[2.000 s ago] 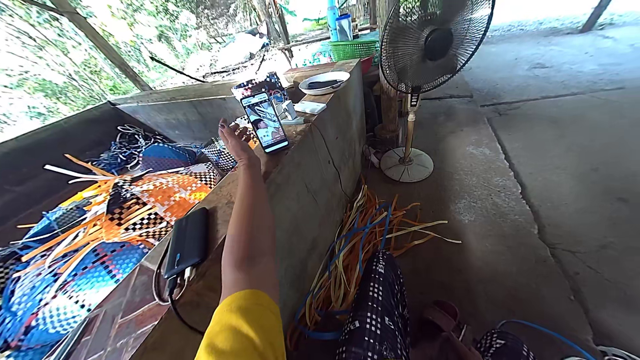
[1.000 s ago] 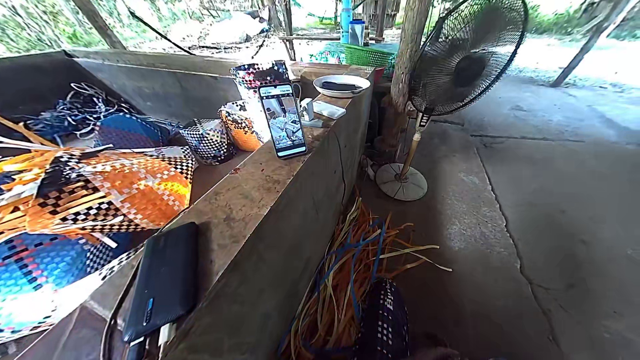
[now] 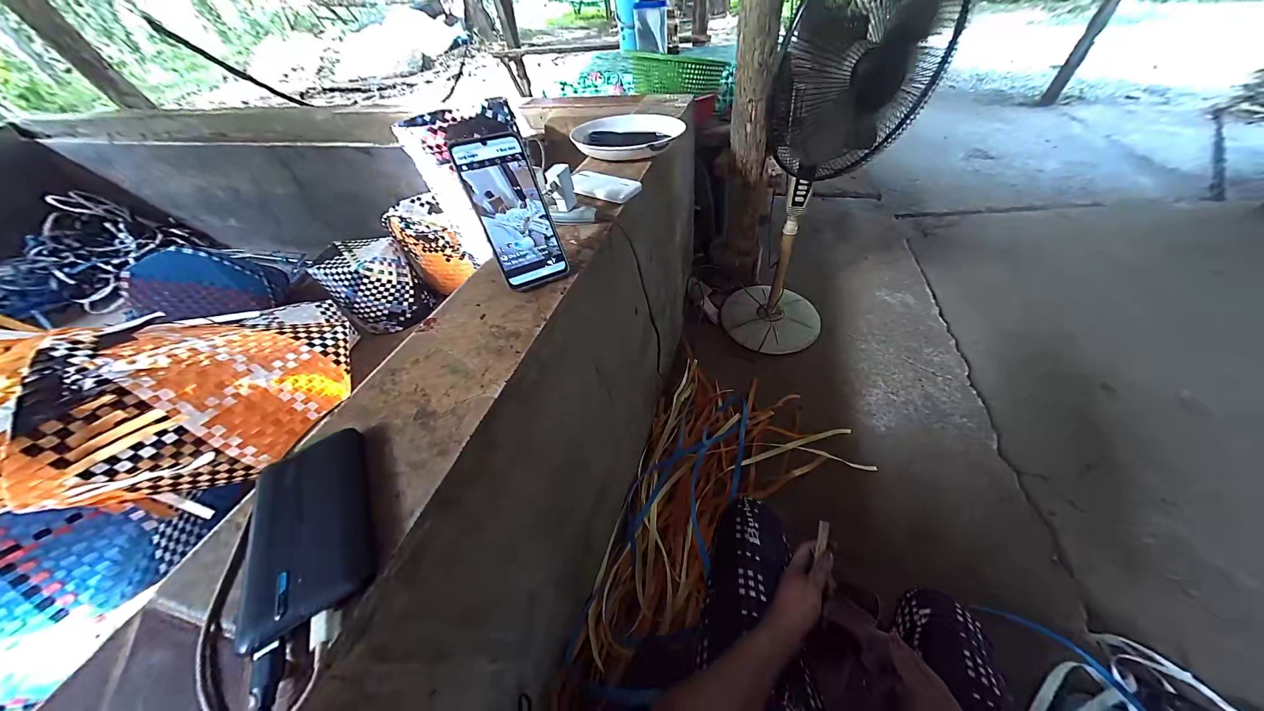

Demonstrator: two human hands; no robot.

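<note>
Low in the view, my left hand [image 3: 802, 591] is between my knees, closed around a thin, flat, light brown piece [image 3: 822, 541] whose end sticks up; its kind cannot be told. Close to its right is my right hand [image 3: 864, 637], dark and blurred, so its fingers and anything in them cannot be made out. Orange, yellow and blue plastic strips [image 3: 681, 513] lie in a heap on the floor, left of my knees. A smartphone [image 3: 509, 212] with a lit screen stands upright on the concrete wall [image 3: 454, 365]. Nearer on that wall lies a black power bank [image 3: 308, 538] with cables plugged in.
Woven orange and black plastic work [image 3: 197, 395] and a checkered woven piece [image 3: 370, 281] lie left of the wall. A white plate [image 3: 628, 136] and a white adapter [image 3: 563, 188] are beyond the phone. A pedestal fan [image 3: 780, 257] stands by a wooden post [image 3: 750, 148].
Two seconds ago my left arm reached toward the smartphone with the hand beside it. That hand is now down between my knees, holding the thin piece. The view has shifted.
</note>
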